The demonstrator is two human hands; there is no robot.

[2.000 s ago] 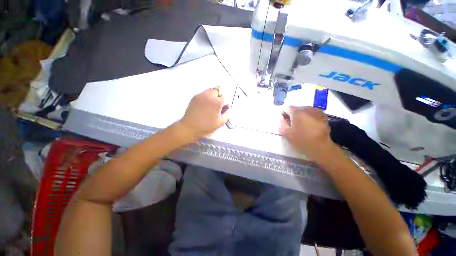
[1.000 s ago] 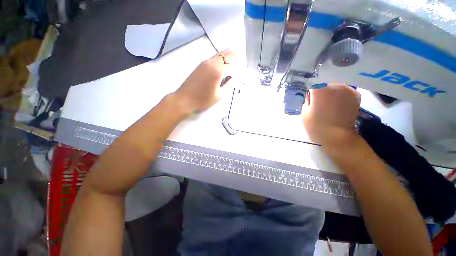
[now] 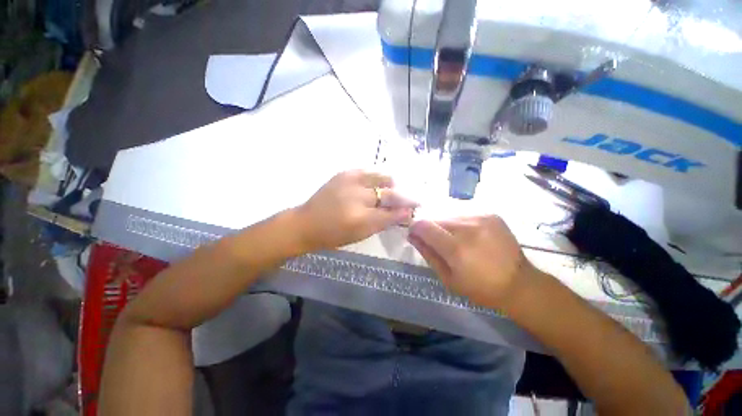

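Observation:
The white sewing machine [image 3: 488, 89] has its needle and presser foot in bright glare. My left hand [image 3: 354, 210] and my right hand [image 3: 472, 253] meet fingertip to fingertip in front of the foot, over the white table. Their fingers pinch something small and pale; glare hides its shape, perhaps a cloth edge. A pale pocketing piece [image 3: 325, 57], folded over with a dark edge, lies left of the machine head. Its rounded end rests on a dark garment panel [image 3: 163, 69]. A grey-blue short cylinder [image 3: 465, 174] stands right of the foot.
Dark pointed snips [image 3: 561, 188] and a black bundle [image 3: 663, 284] lie right of my right hand. A blue item [image 3: 553, 163] is behind the snips. A grey ruler edge [image 3: 358, 275] runs along the table front. A red plastic basket [image 3: 114, 301] is below left.
My right hand has moved left and towards me from beside the cylinder and now meets my left hand. My left hand has moved right and towards me. The snips are now uncovered.

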